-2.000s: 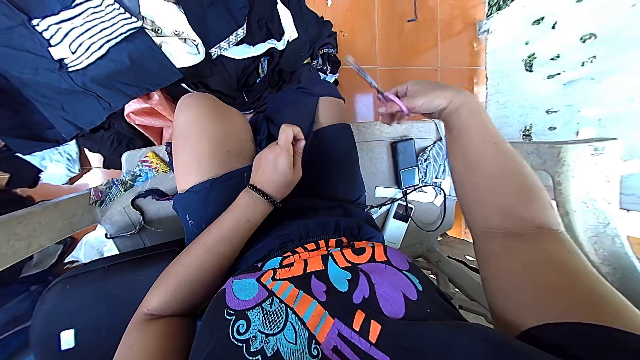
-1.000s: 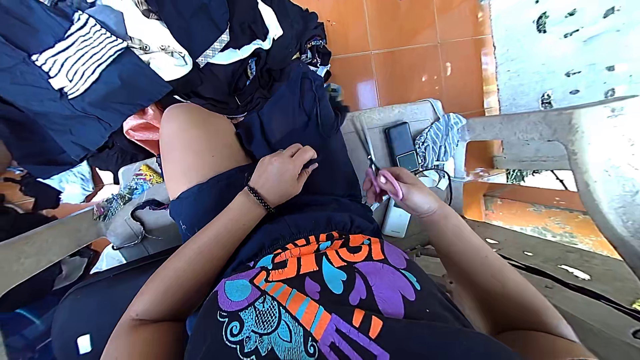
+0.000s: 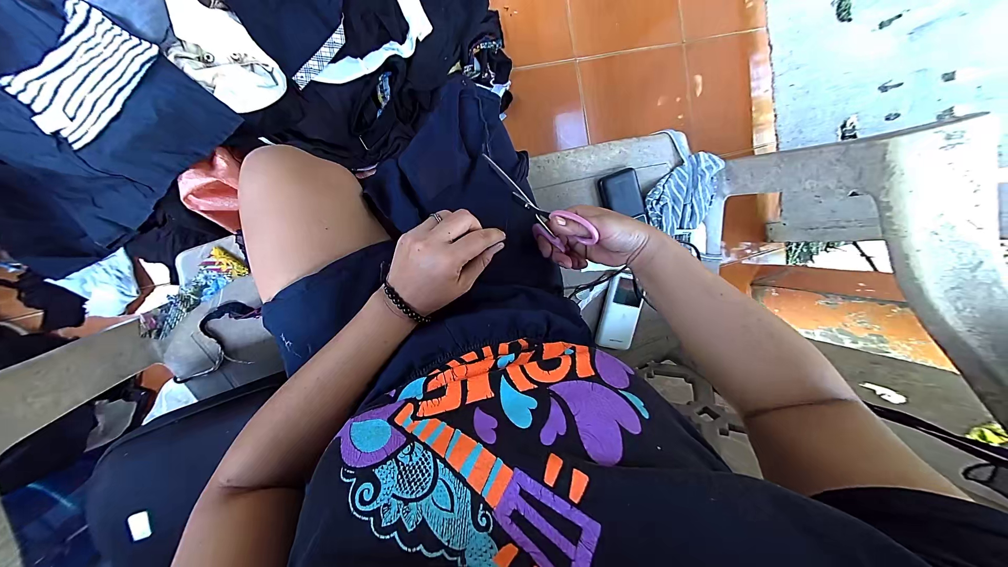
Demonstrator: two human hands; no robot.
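Observation:
My right hand (image 3: 587,236) holds a pair of scissors (image 3: 524,197) by pink handles. The blades point up and left over dark navy cloth (image 3: 441,150) lying across my lap. My left hand (image 3: 442,256), with a ring and a beaded bracelet at the wrist, rests on the cloth left of the scissors. Its fingers are bent with thumb and fingertips close together; whether they pinch cloth or thread cannot be made out.
Piled garments (image 3: 354,94) lie ahead and left, among them a striped piece (image 3: 83,75). On the plastic chair to my right are a black phone-like object (image 3: 622,193), a striped cloth (image 3: 687,189), cables and a white device (image 3: 620,311). The chair's armrest (image 3: 819,169) curves at right.
My right hand first came down from beyond the chair's front toward my lap, then moved slightly up with the scissors over the dark cloth. My left hand has stayed over my lap.

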